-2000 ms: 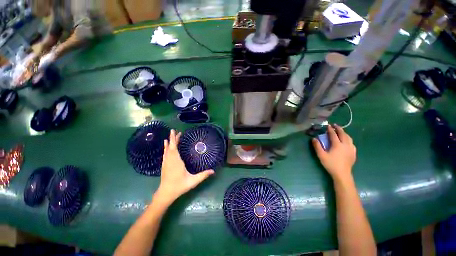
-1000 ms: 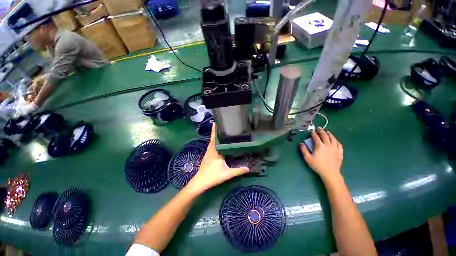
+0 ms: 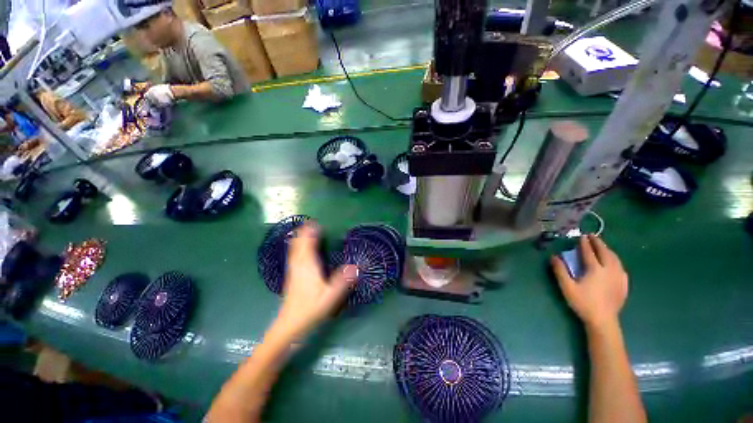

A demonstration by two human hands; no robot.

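My left hand (image 3: 307, 287) is slightly blurred, with thumb and fingers apart, over the gap between two stacks of dark fan grilles. The left stack (image 3: 274, 256) is partly hidden by the fingers. My thumb overlaps the edge of the right stack (image 3: 373, 266); contact is unclear. The press fixture (image 3: 442, 282) shows its orange centre under the pneumatic press (image 3: 448, 198), with no grille on it. Another grille stack (image 3: 452, 373) lies in front of the press. My right hand (image 3: 599, 285) lies curled over the pale blue press switch (image 3: 571, 262).
A thick guide post (image 3: 551, 175) and slanted pale column stand right of the press. Fan bodies (image 3: 343, 159) lie behind the grilles and at far right. More grilles (image 3: 163, 301) and a copper-red pile (image 3: 80, 268) lie left. A person (image 3: 198, 62) works across the bench.
My left hand has moved left from the press fixture to the grille stacks. The dark grille seen on the fixture one second ago is gone from it. My right hand stays at the switch. The view has shifted.
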